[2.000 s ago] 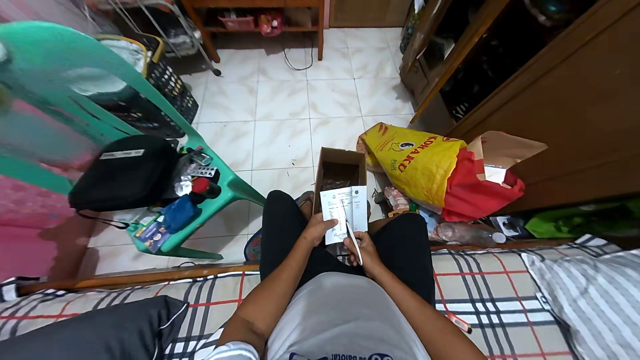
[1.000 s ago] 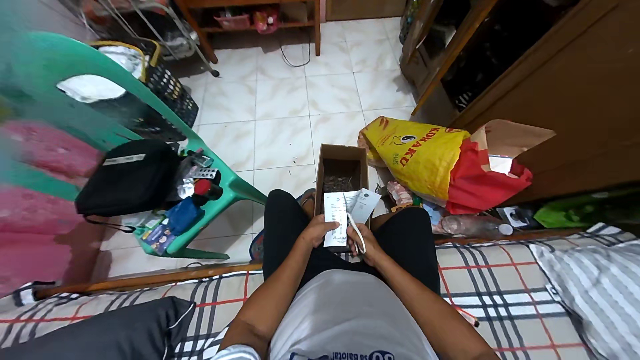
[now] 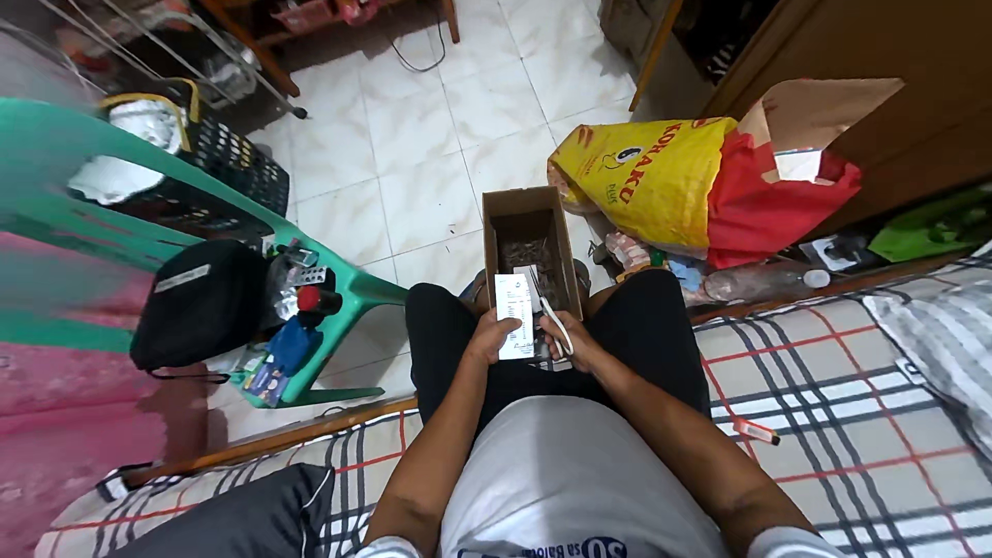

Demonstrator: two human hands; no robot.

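Observation:
My left hand (image 3: 493,336) holds a white printed paper (image 3: 514,314) upright over my lap, thumb on its face. Close by on the right, my right hand (image 3: 572,341) grips white-handled scissors (image 3: 556,324), their blades pointing up and to the left. Another pale piece of paper (image 3: 531,285) shows behind the printed one; which hand holds it I cannot tell. Beyond both hands, an open cardboard box (image 3: 522,203) stands between my legs, with brownish shreds (image 3: 531,256) at its bottom.
A green plastic chair (image 3: 353,283) at the left bears a black case (image 3: 203,302) and small items. At the right lie a yellow and red sack (image 3: 659,167) and a plastic bottle (image 3: 756,282). A lighter (image 3: 756,432) lies on the plaid bedding (image 3: 821,387).
The white papers were spread wider two seconds ago; now the printed one is narrow and upright in my left hand. The scissors remain in my right hand.

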